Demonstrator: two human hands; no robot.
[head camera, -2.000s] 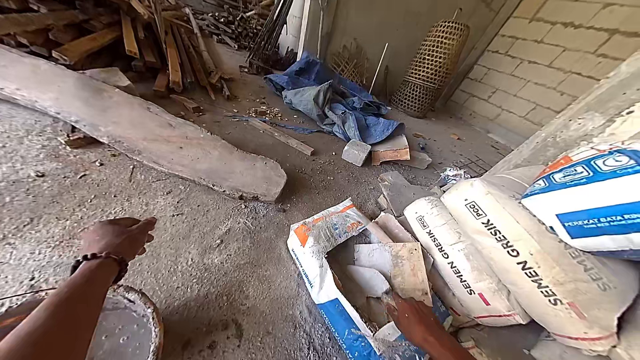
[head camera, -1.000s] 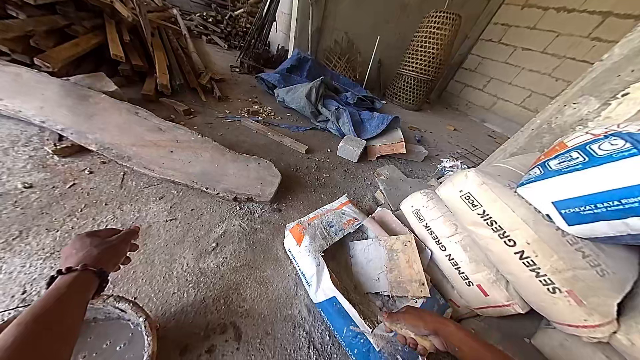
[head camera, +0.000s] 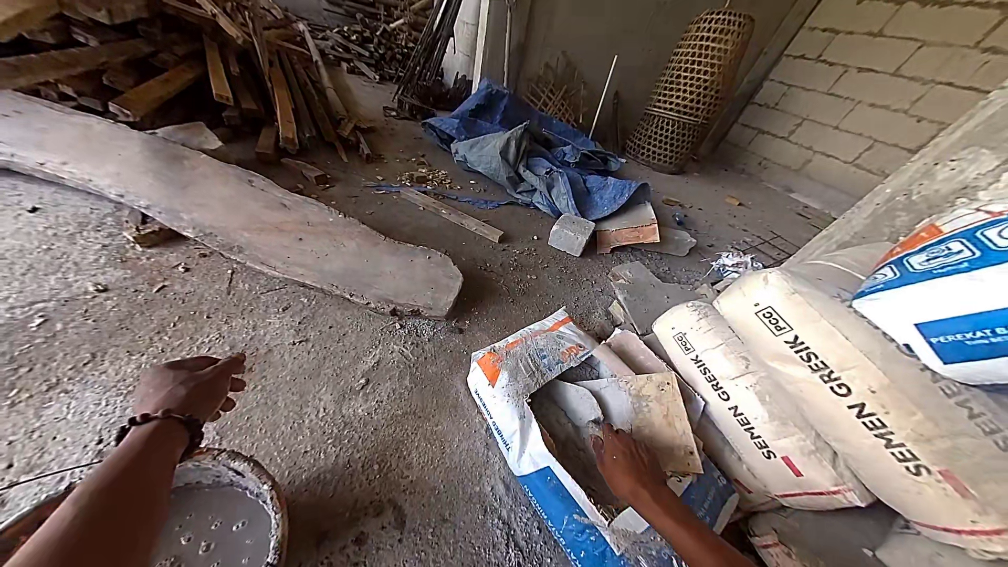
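Observation:
My right hand (head camera: 628, 466) reaches into the torn opening of a white and blue tile-adhesive bag (head camera: 504, 409), its fingertips at the edge of broken tile pieces (head camera: 642, 413). Whether those fingers grip a piece cannot be told. My left hand (head camera: 187, 384), with a beaded bracelet at the wrist, hangs over the concrete floor with fingers slightly bent and nothing visible in it. Below it, partly behind my forearm, stands a round bucket (head camera: 272, 492) of grey, watery liquid (head camera: 213, 528).
Full cement bags (head camera: 843, 394) lie right of the torn bag, another adhesive bag (head camera: 945, 303) on top. A long slab (head camera: 315, 244) crosses the left side. Behind are a wood pile (head camera: 165, 87), a blue tarpaulin (head camera: 551, 161), a concrete block (head camera: 571, 235) and a woven basket (head camera: 693, 87).
My right hand has moved from the bag's lower edge further into its opening. A pale object seen in it one second ago no longer shows there. My left hand stays over the floor near the bucket.

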